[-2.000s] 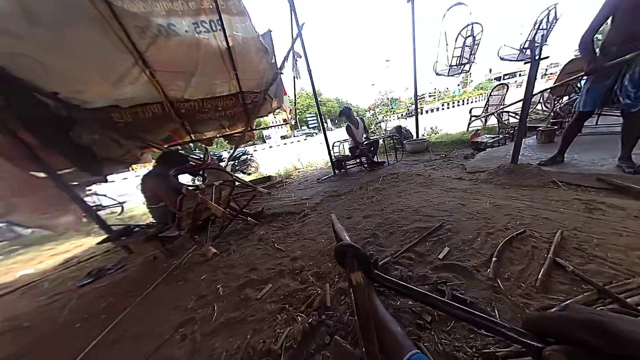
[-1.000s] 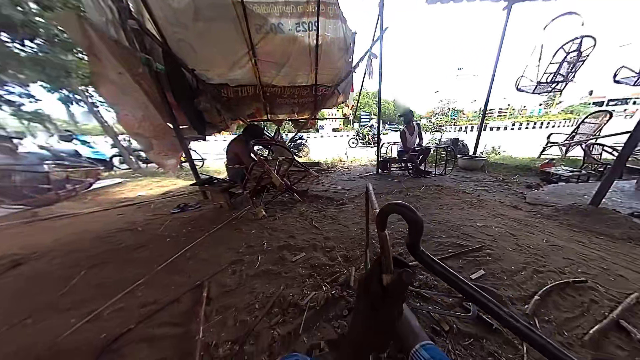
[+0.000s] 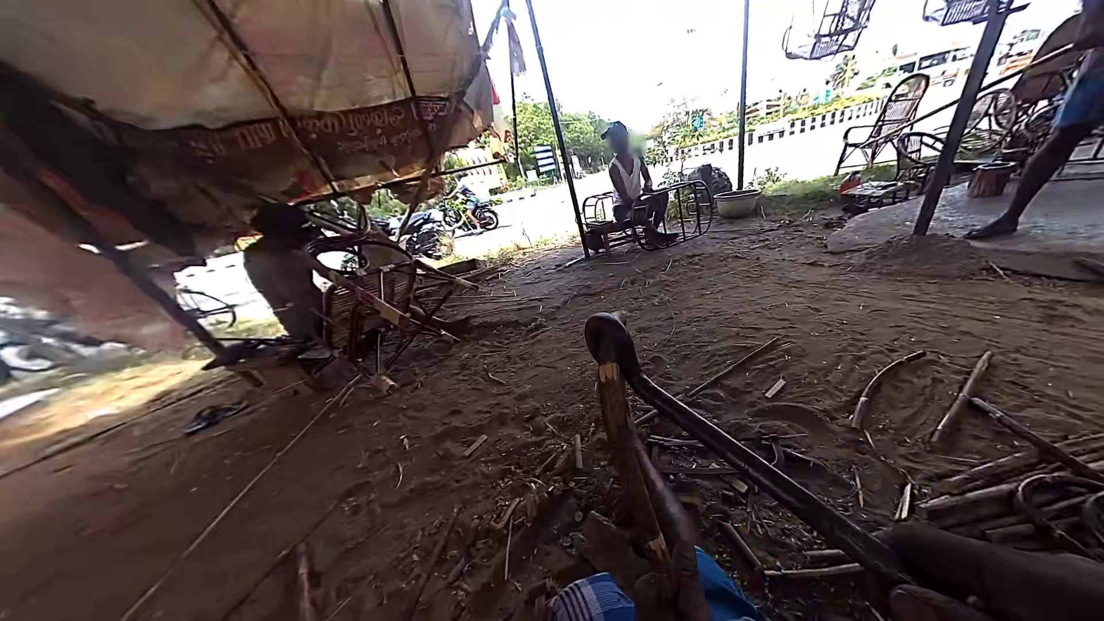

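A dark metal bar with a hooked end [image 3: 733, 453] runs from the middle of the head view down to the lower right. My right hand [image 3: 936, 599] is closed around its lower end, partly cut off by the frame edge. The bar's hook sits at the top of a cane or wooden stick [image 3: 614, 414], whose upper end looks pale and bare of bark. Low in the view, my left hand [image 3: 677, 582] holds the stick's lower part; the dark shade blurs its fingers. Blue checked cloth [image 3: 595, 597] shows beside this hand.
Cane pieces [image 3: 992, 500] lie on the dirt at right, with chips scattered ahead. At left a person [image 3: 285, 276] sits behind a cane chair frame [image 3: 371, 302] under a tarpaulin [image 3: 345, 129]. Another person [image 3: 634, 181] sits farther off; a third stands at right near a pole [image 3: 962, 129].
My left hand, close below the hook one second ago, is now lower on the stick. The hook, beside the stick then, now sits at its top end. The view has swung right.
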